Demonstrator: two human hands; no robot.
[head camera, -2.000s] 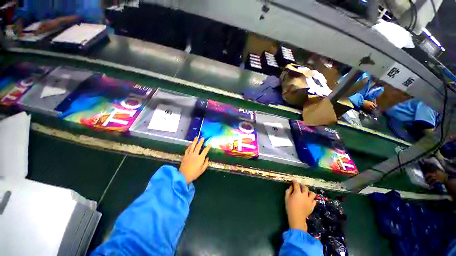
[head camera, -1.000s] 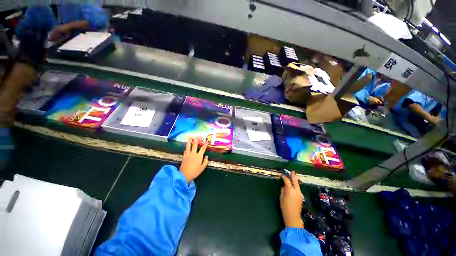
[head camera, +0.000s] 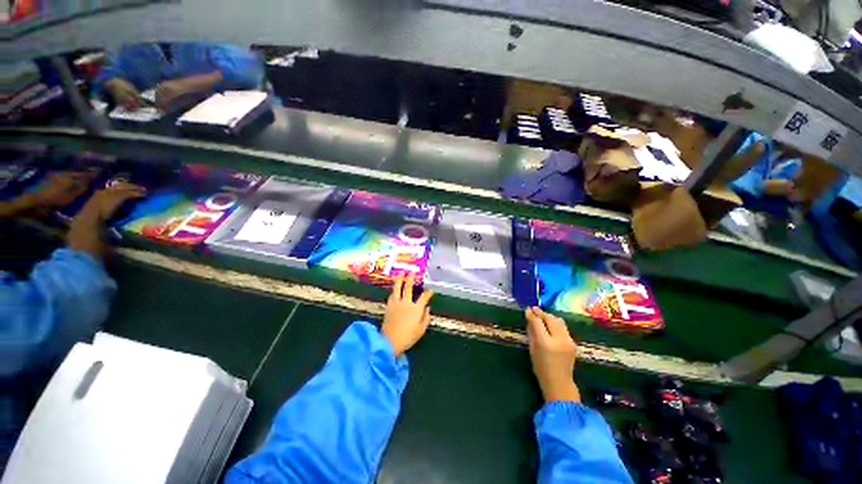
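A grey open box base (head camera: 442, 257) with a white card in its middle and a dark strip at its right end lies on the green belt. A rainbow "T10" lid (head camera: 364, 248) lies left of it, another lid (head camera: 591, 279) right of it. My left hand (head camera: 406, 318) rests with slightly spread fingertips at the left lid's front edge. My right hand (head camera: 551, 352) has its fingers close together at the front end of the dark strip, beside the right lid; whether a small item is between them cannot be told.
Black bundles with red marks (head camera: 673, 430) lie on the bench right of my right hand. A white die-cut stack (head camera: 128, 416) stands at the left. Another person's hands (head camera: 104, 203) reach over boxes at far left. A torn brown carton (head camera: 666, 217) and a slanted grey post (head camera: 794, 331) are at the right.
The view has shifted, and the boxes sit differently against my hands. My right hand has moved from the bundles to the dark strip, with a small item at its fingertips one second ago.
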